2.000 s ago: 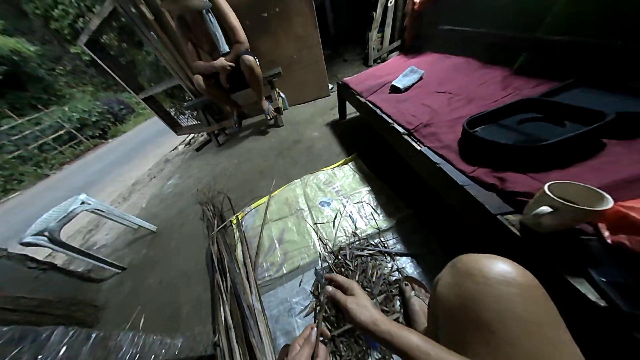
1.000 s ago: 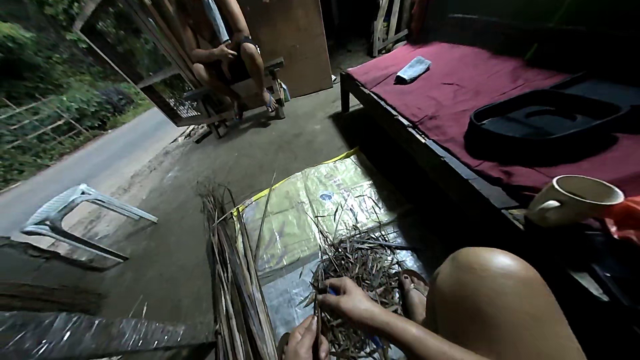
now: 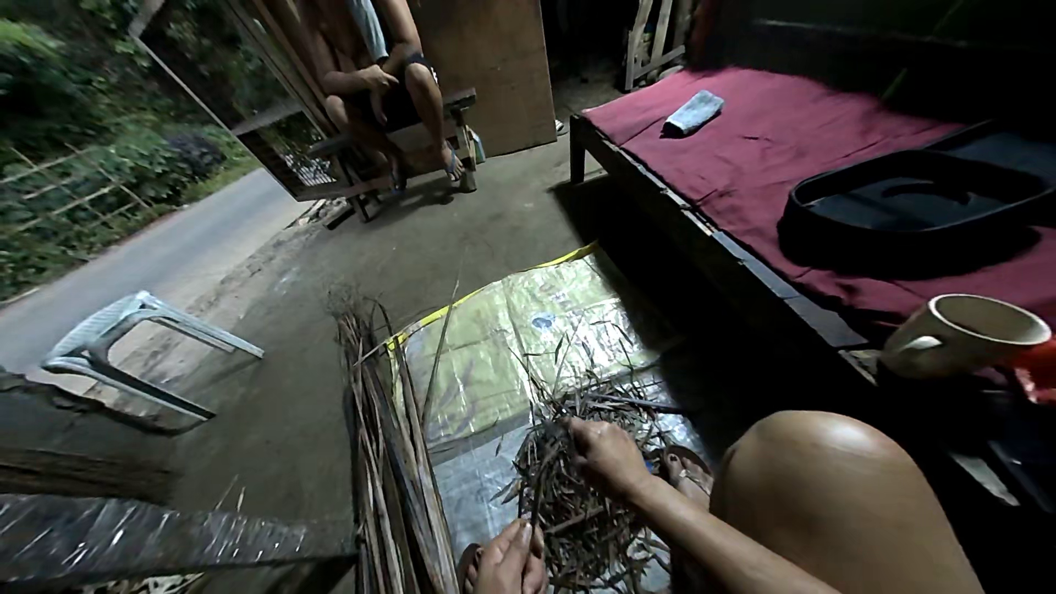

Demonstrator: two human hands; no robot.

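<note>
My left hand (image 3: pixel 510 561), low in the head view, has its fingers closed on a thin dark leaf strip (image 3: pixel 536 495). Up and to the right of it, my right hand (image 3: pixel 606 458) is curled over a pile of dry leaf shreds (image 3: pixel 610 544); what its fingers hold is too dark to tell. The pile lies on a plastic sheet (image 3: pixel 487 355) with a yellow edge. Left of both hands lies a long bundle of dried leaf strips (image 3: pixel 396 462). My feet rest beside the pile.
A low platform with a red cloth (image 3: pixel 767 132) stands at the right, bearing a black tray-like container (image 3: pixel 916 198), a folded cloth (image 3: pixel 695 112) and a mug (image 3: pixel 965 334). A plastic stool (image 3: pixel 148 346) is at the left. Another person (image 3: pixel 379 82) sits on a bench at the back.
Both hands stay low over the pile, my left one still on the strip. The seated person's hands have come down towards the lap.
</note>
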